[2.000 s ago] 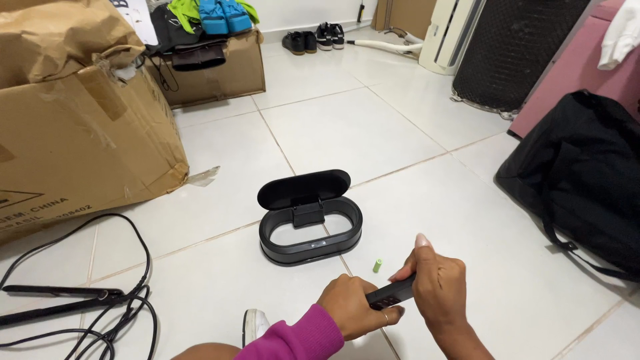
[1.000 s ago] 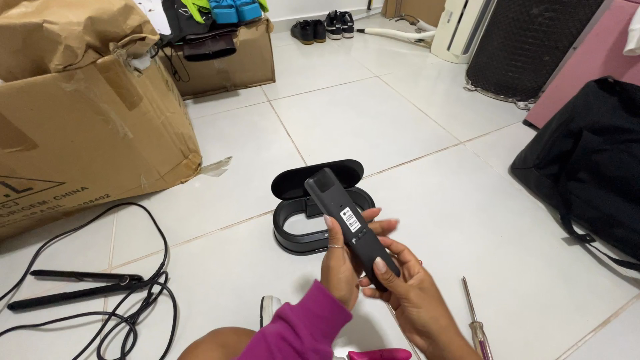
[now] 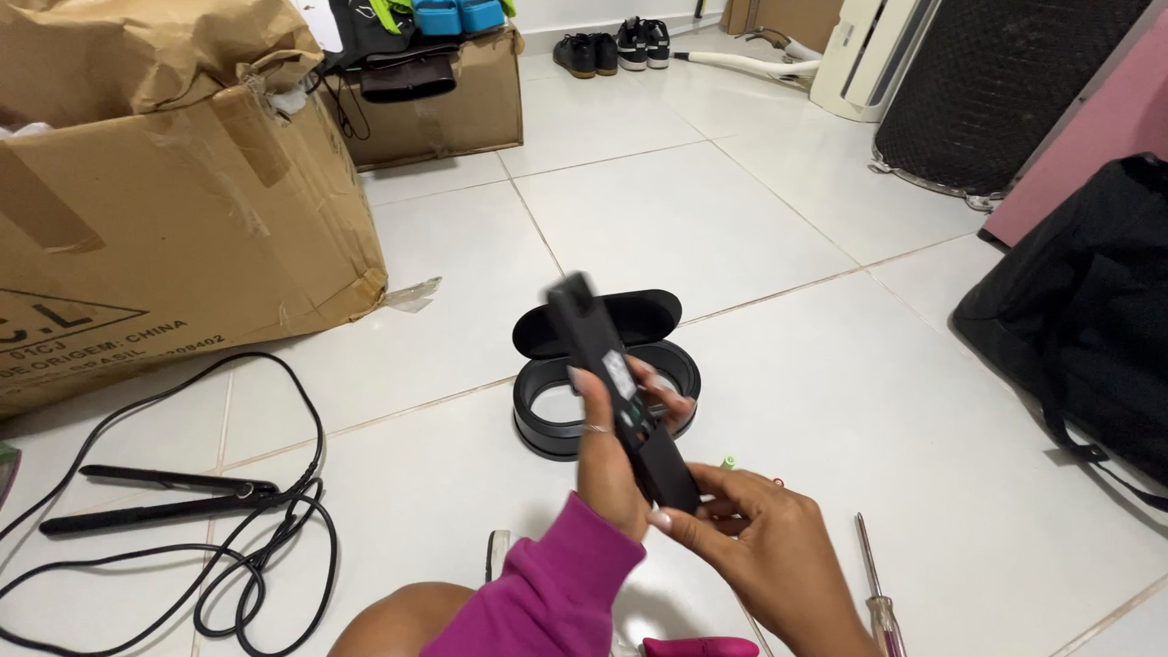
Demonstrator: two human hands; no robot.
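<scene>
My left hand (image 3: 611,456), in a magenta sleeve, holds a slim black handheld device (image 3: 598,342) that bears a white label and is slightly blurred. The fingers of my right hand (image 3: 766,529) pinch its lower end, where a black cover piece (image 3: 671,470) sits; a gap with green inside shows just above that piece. Behind the device, an oval black case (image 3: 547,443) stands on the floor with its lid (image 3: 648,315) raised. A small light green cylinder (image 3: 728,463) lies past my right fingers, with a small red thing (image 3: 777,482) beside it, mostly hidden.
A screwdriver (image 3: 871,566) lies at the right and a magenta object (image 3: 698,647) at the bottom edge. A black hair straightener (image 3: 164,516) with its coiled cord lies at the left. A large cardboard box (image 3: 182,210) stands behind it; a black bag (image 3: 1077,301) is at the right.
The device was held low at first, then raised in front of the case; now it is more upright, its lower end between my right fingers. The view has shifted.
</scene>
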